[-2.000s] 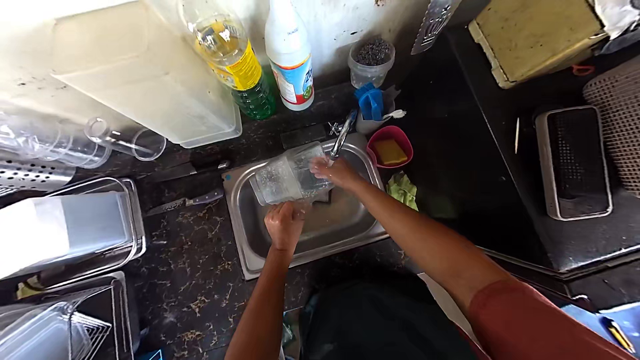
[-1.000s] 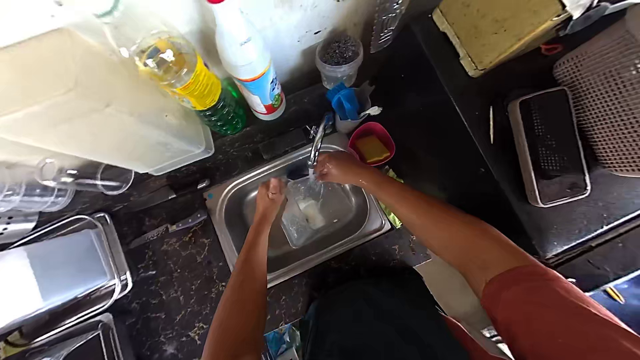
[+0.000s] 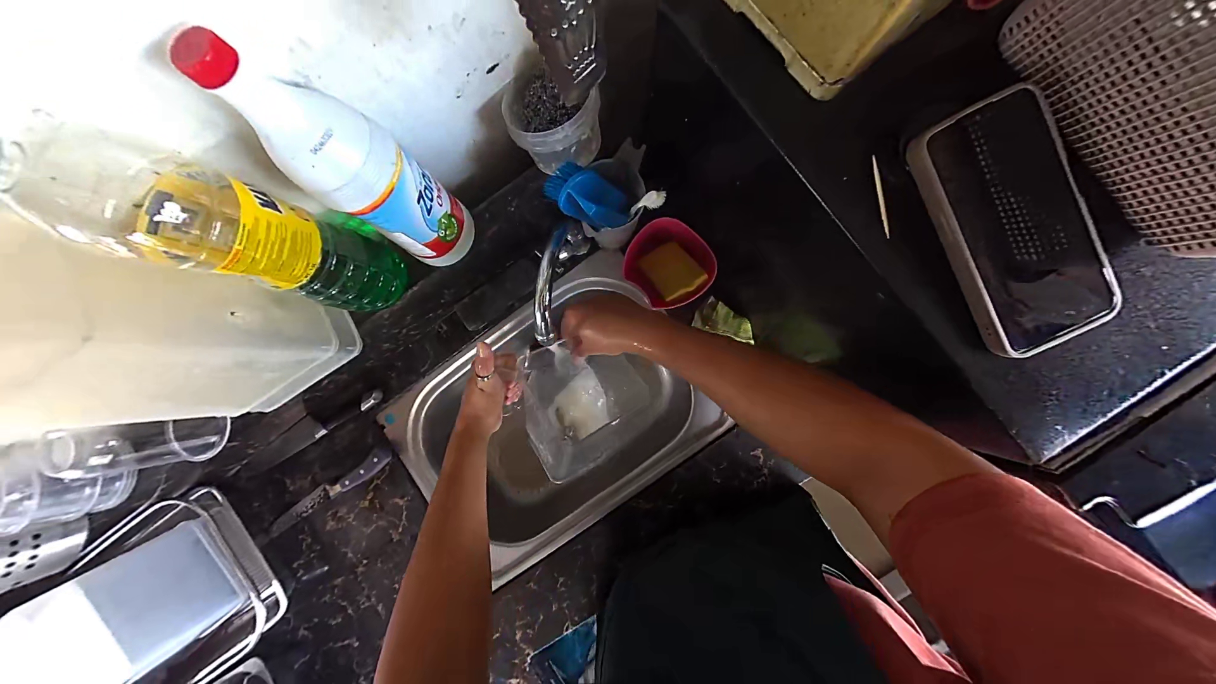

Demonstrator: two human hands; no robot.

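A clear plastic container point(image 3: 556, 446) is held tilted over the stainless steel sink point(image 3: 518, 560), with water from the chrome faucet point(image 3: 544, 285) running into it. My left hand point(image 3: 489, 388) grips its left upper edge, thumb up, a ring on one finger. At its far right edge, beside the spout, my right hand point(image 3: 608, 326) has its fingers curled on the rim. Whitish water or foam shows inside the container. Behind the right hand stands a pink bowl point(image 3: 711, 249) holding a yellow sponge point(image 3: 672, 271). A blue brush point(image 3: 594, 198) rests in a white cup beside the bowl.
A green-and-yellow bottle point(image 3: 275, 237) and a white bottle with a red cap point(image 3: 332, 152) stand by the wall. Two knives, one with a patterned handle point(image 3: 364, 470), lie left of the sink. A wire rack point(image 3: 271, 598) is at lower left, a woven basket point(image 3: 1130, 123) at upper right.
Two seconds ago the container was held higher above the sink, with the right hand on its far side. It now hangs lower, under the spout, and the view has moved closer.
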